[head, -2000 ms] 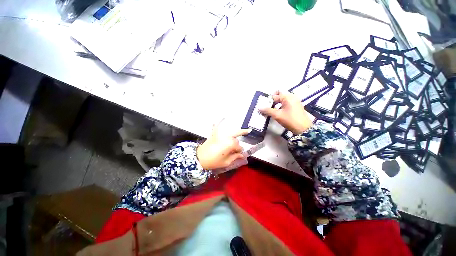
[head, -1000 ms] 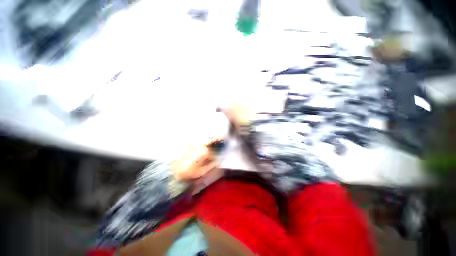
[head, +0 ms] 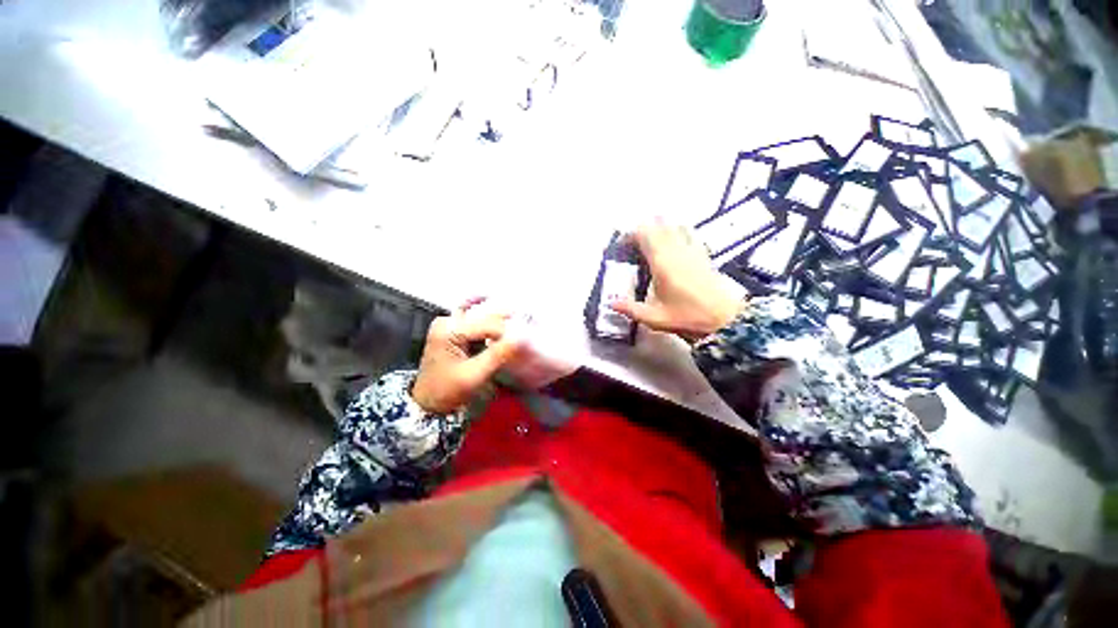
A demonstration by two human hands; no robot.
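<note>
A black tag (head: pixel 597 301) with a white label (head: pixel 618 292) on it lies on the white table near the front edge. My right hand (head: pixel 687 285) is on it, thumb on the label and fingers over its upper end. My left hand (head: pixel 456 358) is at the table edge, left of the tag, with finger and thumb on a pale pinkish label sheet (head: pixel 536 366). The sheet is washed out by glare and its outline is unclear.
A large pile of labelled tags (head: pixel 848 209) spreads at right, with a grey disc (head: pixel 926 411) beside it. A green tape roll (head: pixel 723 27) stands at the top. White papers (head: pixel 316 92) and dark cords (head: pixel 490 131) are at left. A brown box (head: pixel 1064 166) is far right.
My left hand has moved left, away from the tag. My right thumb now rests on the label, and the fingers have moved over the tag's top. The one-second-old frame is badly blurred.
</note>
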